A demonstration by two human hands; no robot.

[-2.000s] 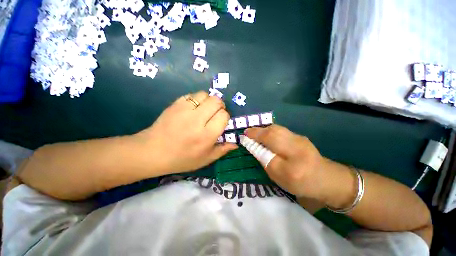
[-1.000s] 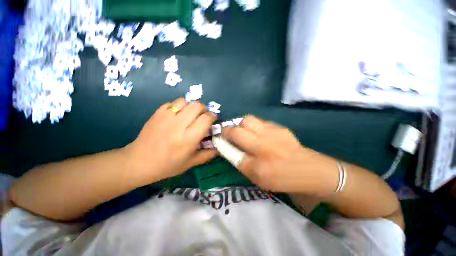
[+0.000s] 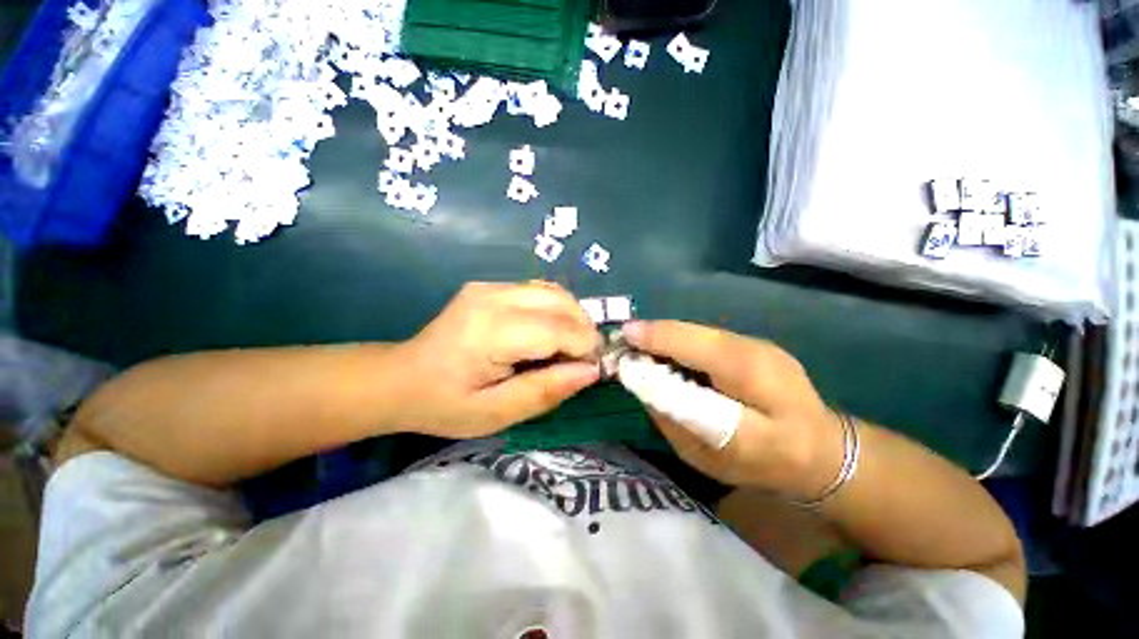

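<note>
My left hand (image 3: 518,356) and my right hand (image 3: 737,399) meet over the green PCB panel (image 3: 581,422) near my chest. The fingertips of both hands pinch a small dark-edged square component (image 3: 611,355) between them; the fingers hide most of it. White ribbed tape wraps a right-hand finger. White-faced square components (image 3: 607,308) show in a row just beyond the fingertips. The hands cover much of the panel. Several loose punched pieces (image 3: 597,257) lie beyond my hands.
A large pile of punched pieces (image 3: 244,137) lies at left beside a blue bin (image 3: 106,162). Spare green panels (image 3: 493,38) are at the top, near a black object (image 3: 656,10). A white stack (image 3: 924,112) bears loose components (image 3: 981,227) at right, with a charger plug (image 3: 1033,383) below.
The view has shifted, bringing the spare panels and more of the blue bin in. My hands have closed together at the fingertips around a small component, and less of the component row shows.
</note>
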